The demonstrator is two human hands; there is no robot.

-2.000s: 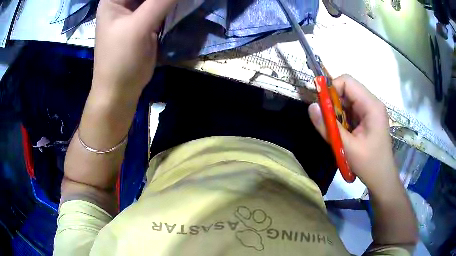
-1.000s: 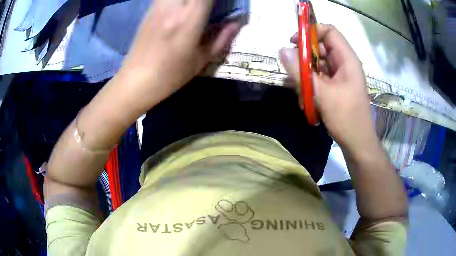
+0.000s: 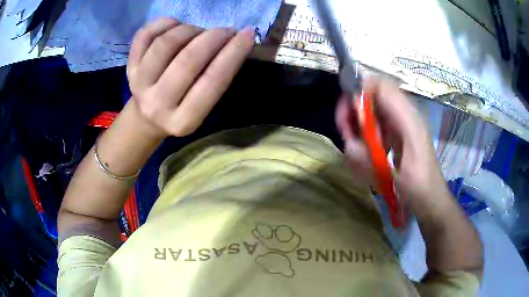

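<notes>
A light blue-grey cloth piece (image 3: pixel 232 13) lies over the table's front edge at the upper left. My left hand (image 3: pixel 183 72) has its fingertips on the cloth's near edge and holds it there. My right hand (image 3: pixel 394 133) is blurred and holds the fabric scissors (image 3: pixel 374 136) by their red-orange handles. The grey blades point up over the table, to the right of the cloth and apart from it. The blade tips are cut off by the top edge of the picture.
The white table (image 3: pixel 377 29) has a worn front edge with ruler markings. Black snips (image 3: pixel 497 26) lie at the upper right. Dark cloth points (image 3: pixel 43 20) lie at the upper left. A bin with a red rim (image 3: pixel 32 185) is at the lower left.
The cloth held by my left hand is now spread flat at the table's front edge. The scissors moved down and right from a second ago, and their blades show again.
</notes>
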